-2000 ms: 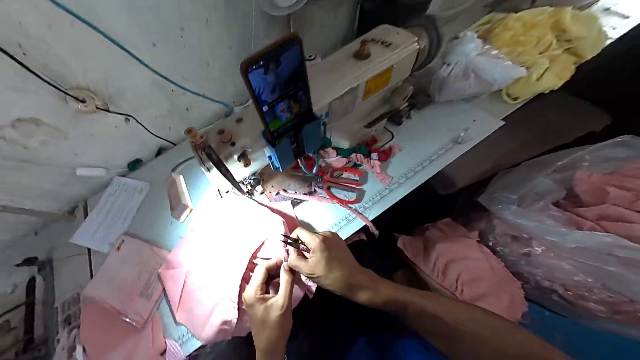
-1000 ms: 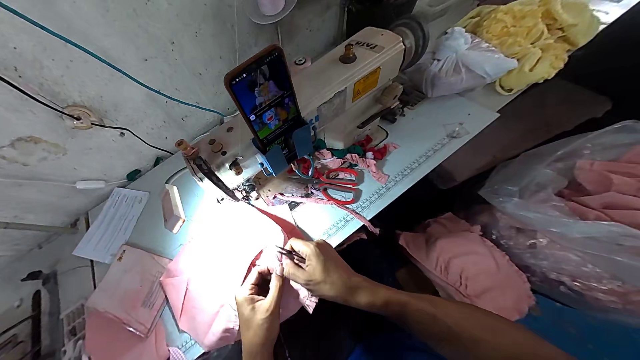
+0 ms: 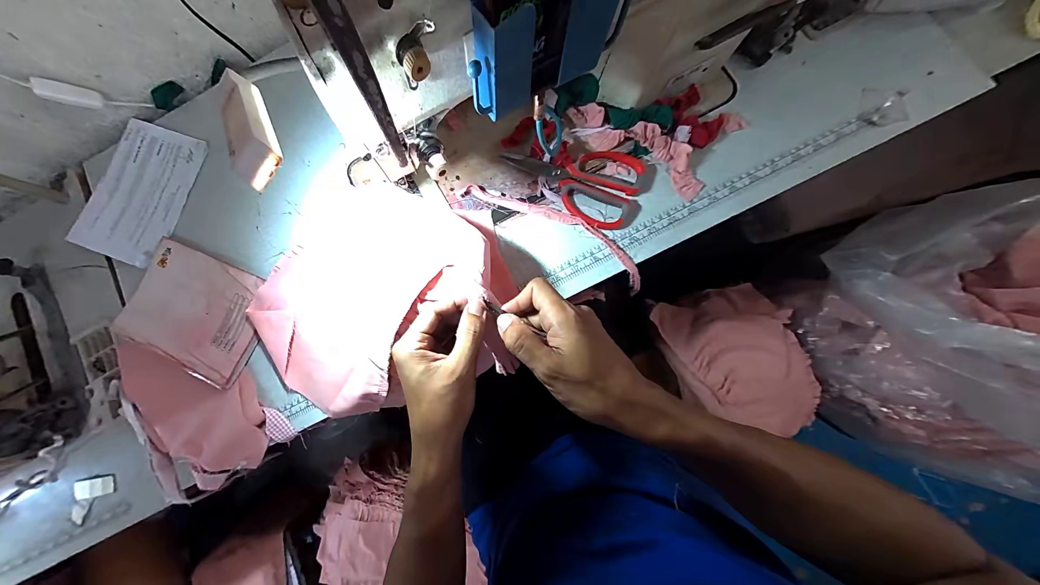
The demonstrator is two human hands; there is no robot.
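A pink fabric piece [image 3: 325, 325], brightly lit and partly washed out, lies at the front of the sewing machine [image 3: 357, 89]. My left hand [image 3: 439, 357] pinches the fabric's edge between thumb and fingers. Close on its right, my right hand [image 3: 561, 349] grips a small dark metal tool [image 3: 520, 319], which looks like tweezers or thread snips; its tip points at the pinched edge. Above my hands, red-handled scissors [image 3: 597, 183] rest on the table beside a narrow pink strip [image 3: 605, 244]. The fingertips partly hide the tool's tip.
Red, green and pink scraps [image 3: 650, 130] lie behind the scissors, below a blue phone holder [image 3: 504, 65]. Stacked pink pieces [image 3: 191, 313], a printed paper [image 3: 140, 191] and a small box [image 3: 250, 130] are at left. Gathered pink fabric [image 3: 735, 357] and a plastic bag [image 3: 894, 325] sit at right.
The view has moved down and closer to the hands. Both hands stay together at the fabric edge; the dark tool now shows less beyond the right fingers than two seconds ago.
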